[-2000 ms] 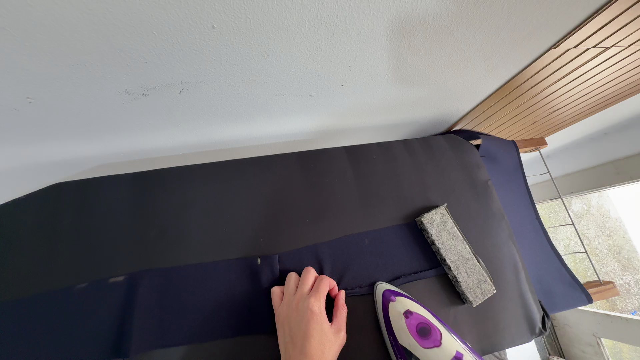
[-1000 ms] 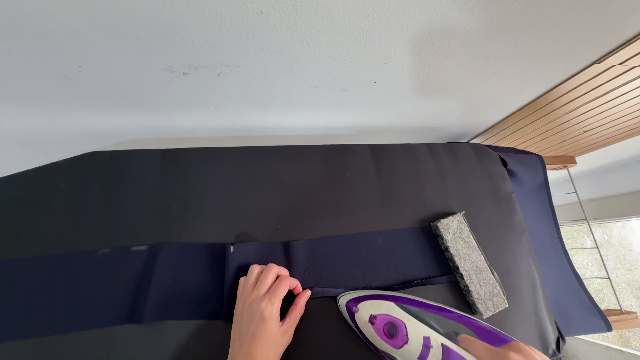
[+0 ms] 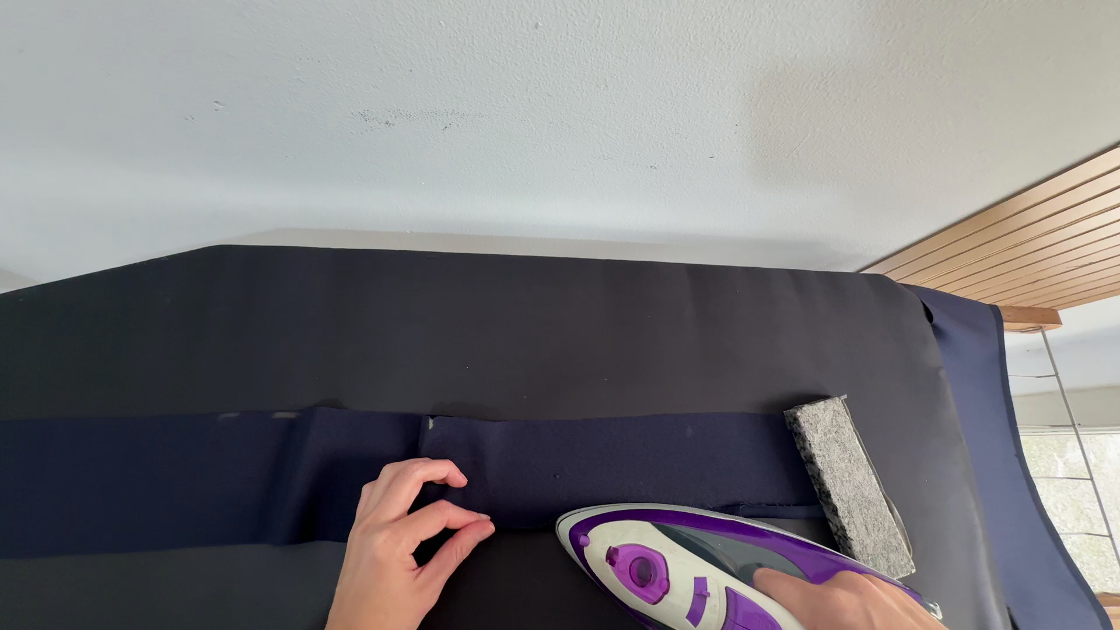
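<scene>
A long strip of dark navy fabric [image 3: 612, 446] lies across a black ironing board cover [image 3: 560, 332]. My left hand [image 3: 411, 542] is at the strip's near edge, thumb and forefinger tips together there; a fold of the cloth seems to be between them. My right hand [image 3: 840, 599] is closed around the handle of a purple and white steam iron [image 3: 691, 569], its tip pointing left toward my left hand. The iron's front rests along the near edge of the strip. A grey speckled stone-like block [image 3: 849, 486] sits on the strip's right part.
A pale textured wall [image 3: 525, 114] runs along the far side of the board. Navy cloth [image 3: 980, 376] hangs past the board's right end. Slatted wood [image 3: 1024, 236] and a wooden bar with thin metal rods [image 3: 1067, 402] stand beyond it, near a window.
My right hand, out of view two seconds ago, came onto the iron, which has moved left along the strip. My left hand stays at the strip's near edge.
</scene>
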